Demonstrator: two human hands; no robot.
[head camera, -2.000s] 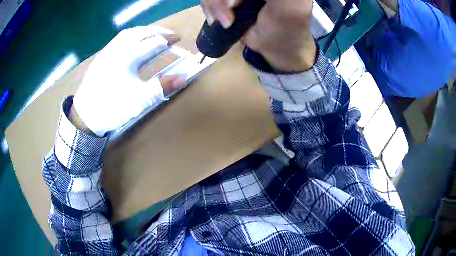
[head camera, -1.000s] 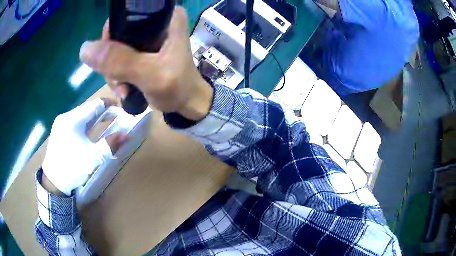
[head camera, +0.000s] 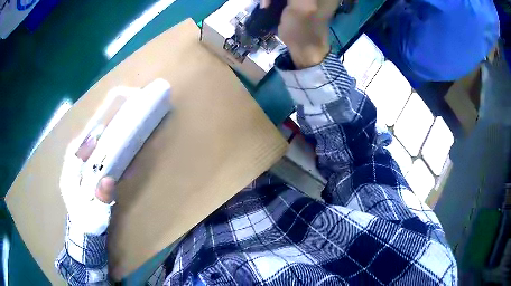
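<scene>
The white router unit (head camera: 134, 131) is tilted up on its edge above the cardboard work pad (head camera: 207, 134), at the left. My left hand (head camera: 87, 187), in a white glove with bare fingertips, holds its near end, and the glove blends with the housing. My bare right hand (head camera: 308, 25) is at the top, partly cut off by the picture's edge. It holds the black electric screwdriver (head camera: 264, 21) at the front of the screw feeder (head camera: 224, 31). The driver tip is not clearly visible against the feeder mechanism.
Rows of white covers (head camera: 400, 89) lie to the right of my right arm. Beyond them is a person in blue (head camera: 442, 39). The green bench (head camera: 67, 56) reflects strip lights at the left. A blue and white box (head camera: 17, 15) is at the top left corner.
My right hand has carried the screwdriver away from the router, up and right to the feeder. My left hand has tilted the router up on its edge.
</scene>
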